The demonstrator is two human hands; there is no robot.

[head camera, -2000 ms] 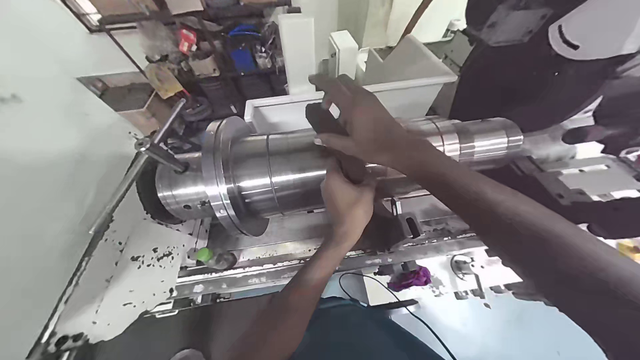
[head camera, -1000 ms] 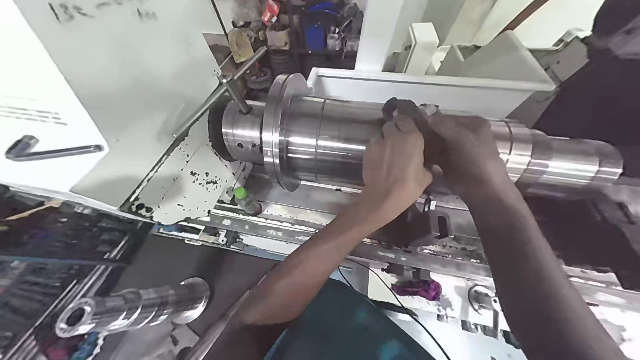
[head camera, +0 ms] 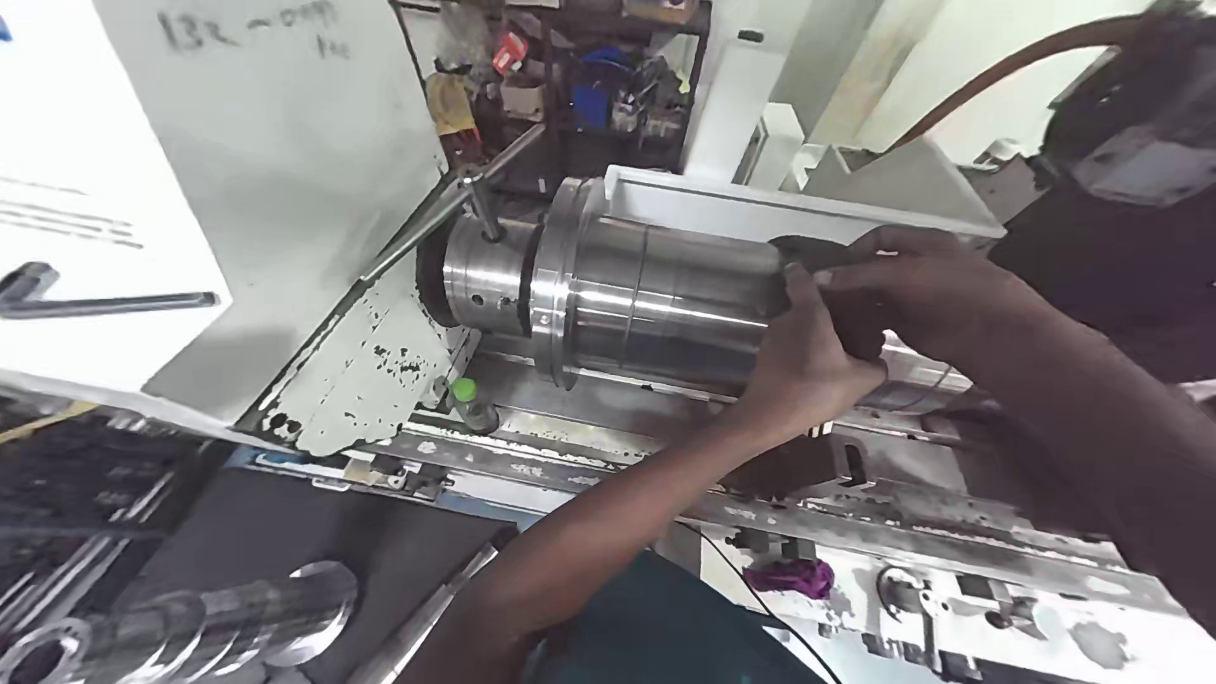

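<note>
A large, shiny metal shaft with a flange (head camera: 684,294) lies across a lathe, its left end at the chuck (head camera: 484,275). A T-handled chuck key (head camera: 482,204) stands in the top of the chuck. Both hands hold a dark strip or band (head camera: 850,294) against the shaft, right of its middle. My left hand (head camera: 807,351) grips it from the front, thumb up on the metal. My right hand (head camera: 926,285) pinches its upper part from behind and above. Its exact material and how far it wraps round are hidden by my fingers.
The lathe bed (head camera: 570,465) runs below, with a green-capped bottle (head camera: 475,407) near the chuck. A purple cloth (head camera: 790,578) lies by the front controls. Another turned metal part (head camera: 218,617) is at lower left. A person (head camera: 1121,228) is at upper right; shelves (head camera: 617,19) stand behind.
My right hand, earlier raised with spread fingers above the dark band, has come down and closed on it beside my left hand. The view has shifted left.
</note>
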